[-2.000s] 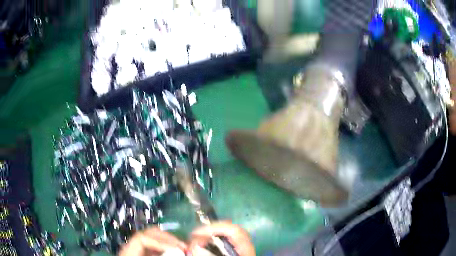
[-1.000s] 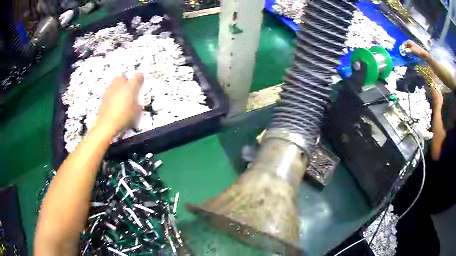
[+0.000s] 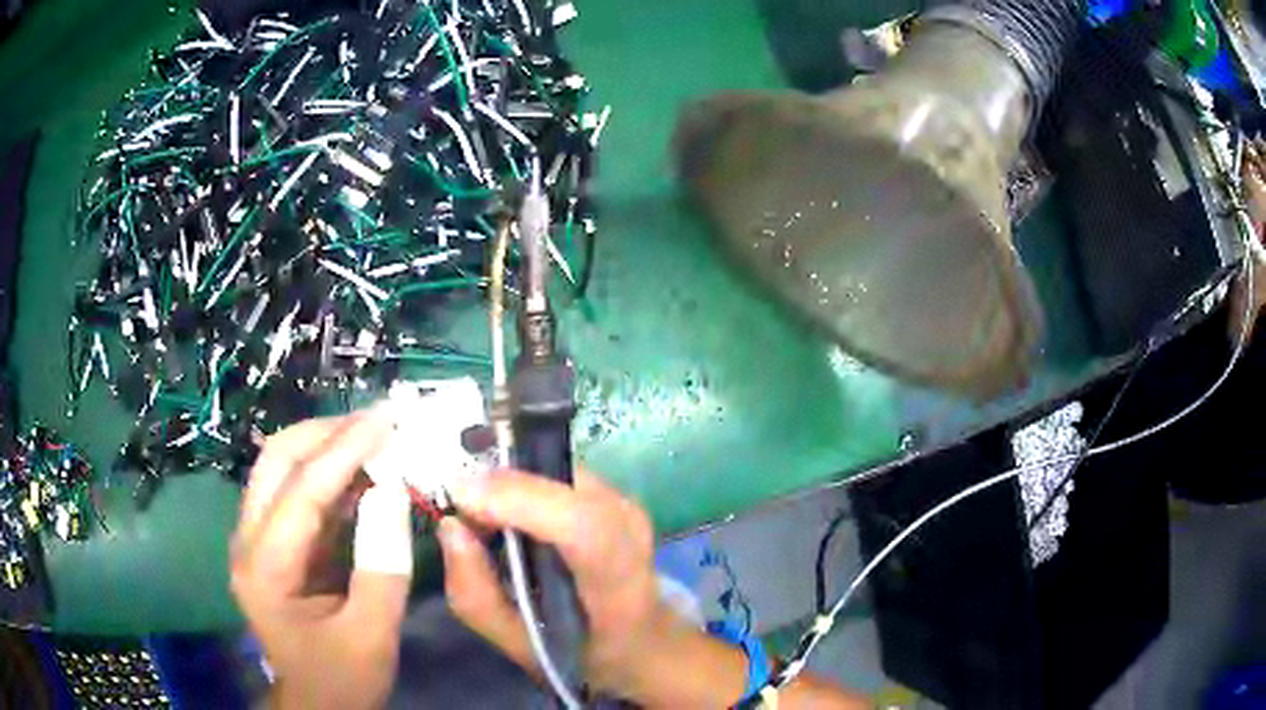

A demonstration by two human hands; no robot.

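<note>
My left hand (image 3: 308, 555) pinches a white plastic housing (image 3: 433, 427) at the near edge of the wire pile. A white finger cot (image 3: 383, 530) covers its thumb. My right hand (image 3: 590, 548) holds the dark-handled soldering iron (image 3: 539, 364), its metal tip pointing away over the pile's right side. A brass-coloured guide with a white solder feed tube (image 3: 519, 590) runs along the iron. The right fingertips are at the housing's right side, by a small red and dark piece under it. Black, white and green wire leads (image 3: 278, 208) lie in a pile beyond.
A grey-beige extraction cone (image 3: 861, 250) stands right of the pile, with specks inside. Yellow, green and red subassemblies (image 3: 45, 499) lie at the far left. A black box (image 3: 1132, 208) is at the right. A blue strap (image 3: 754, 669) is on my right wrist.
My left hand has come back from the black tray to the near edge, now with a housing. My right hand and the iron have come into view. The view has tilted down and the tray is out of sight.
</note>
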